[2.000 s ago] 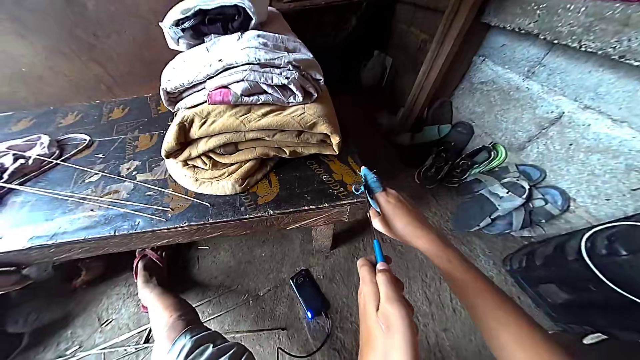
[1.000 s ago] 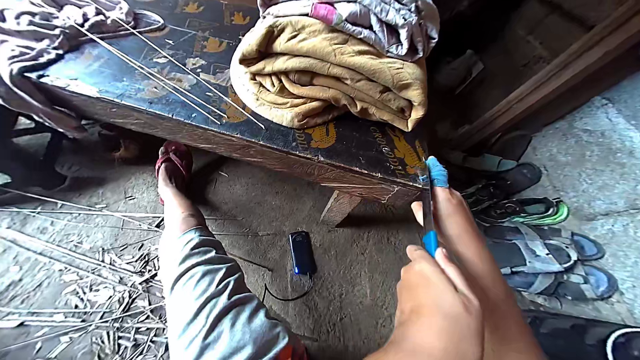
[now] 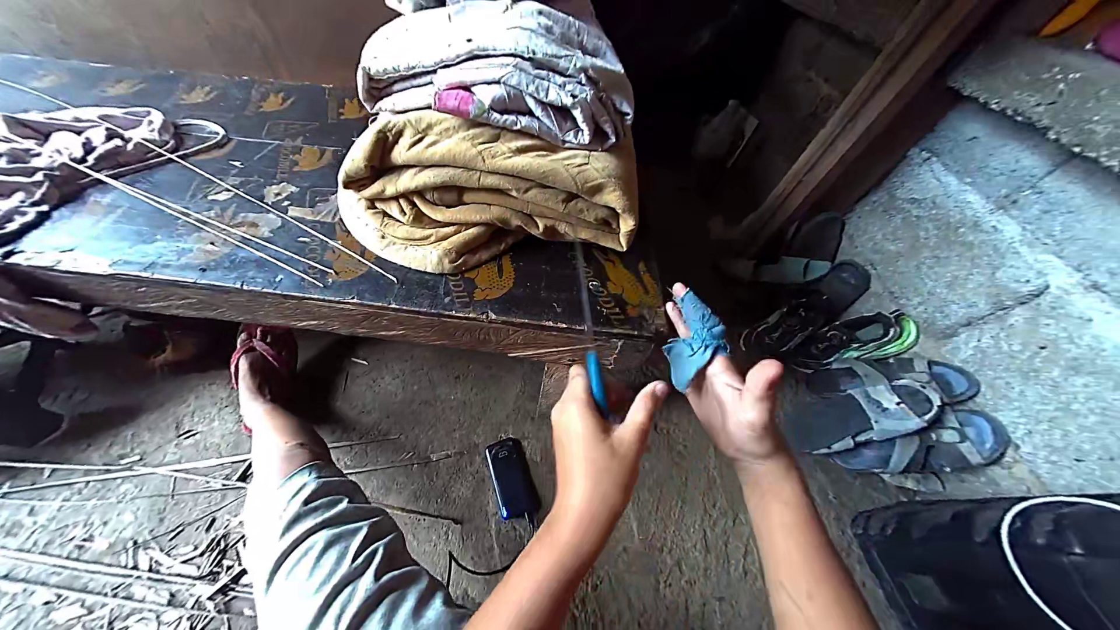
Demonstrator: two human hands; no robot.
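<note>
My left hand (image 3: 599,437) grips the blue handle of a knife (image 3: 597,385); its thin blade, blurred, points up across the edge of the dark printed bench top. To its right, my right hand (image 3: 722,385) is spread, palm up, with nothing in it. Blue cloth (image 3: 696,341) wraps some of its fingers. Behind the knife, a folded tan blanket (image 3: 490,184) lies on the bench (image 3: 542,306), with a folded pale quilt (image 3: 499,79) on top. Several thin light strips (image 3: 227,223) lie across the bench at the left.
A black device (image 3: 512,479) with a cable lies on the floor. Sandals (image 3: 910,411) and other footwear stand at the right beside a concrete step (image 3: 980,289). A black container (image 3: 989,551) is at the lower right. Strips and shavings (image 3: 175,560) litter the lower left floor.
My hands, close together at the knife one second ago, are now apart. The right hand has turned palm up and opened, while the left still holds the knife. The view has shifted.
</note>
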